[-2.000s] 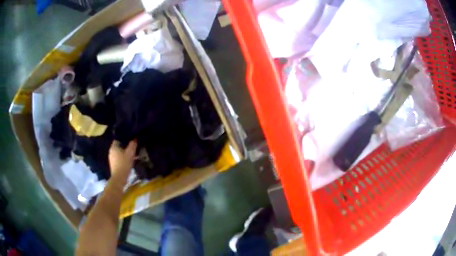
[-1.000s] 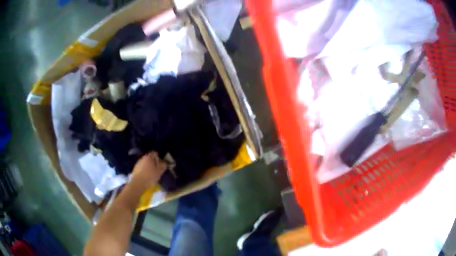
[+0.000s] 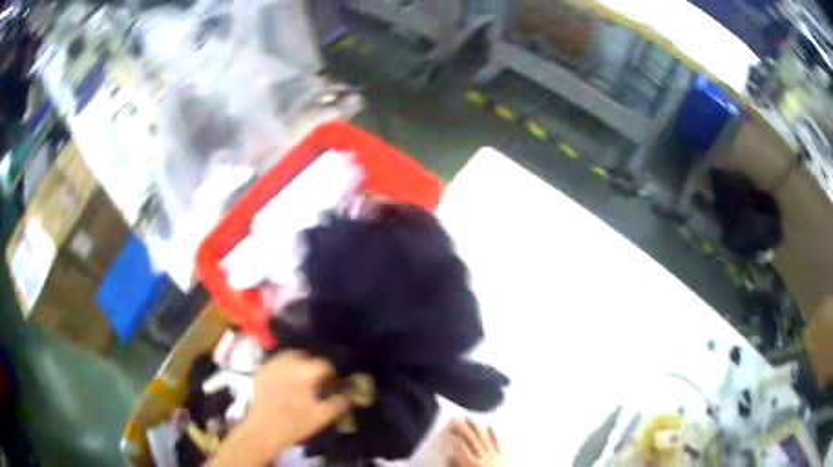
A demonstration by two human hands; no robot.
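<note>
My left hand [image 3: 292,394], at the bottom centre-left, grips a large bundle of black cloth pieces [image 3: 393,283] near a tan tie strip [image 3: 358,392]. The bundle is raised in front of the red plastic basket [image 3: 219,264] and hides part of it, overlapping the left end of the white table [image 3: 548,264]. My right hand [image 3: 473,445] is at the bottom edge over the table, right of the bundle. It is partly cut off, its fingers apart, with nothing seen in it. The picture is blurred.
The brown carton [image 3: 151,401] with black pieces and white scraps stands at the lower left. A sewing machine [image 3: 676,433] shows at the lower right. Clear plastic [image 3: 210,100] lies beyond the basket. Blue bins [image 3: 703,114] and another carton [image 3: 804,228] stand beyond the table.
The view has swung up and right from the carton to the table. My left hand has lifted the black bundle out of the carton. My right hand has come into view.
</note>
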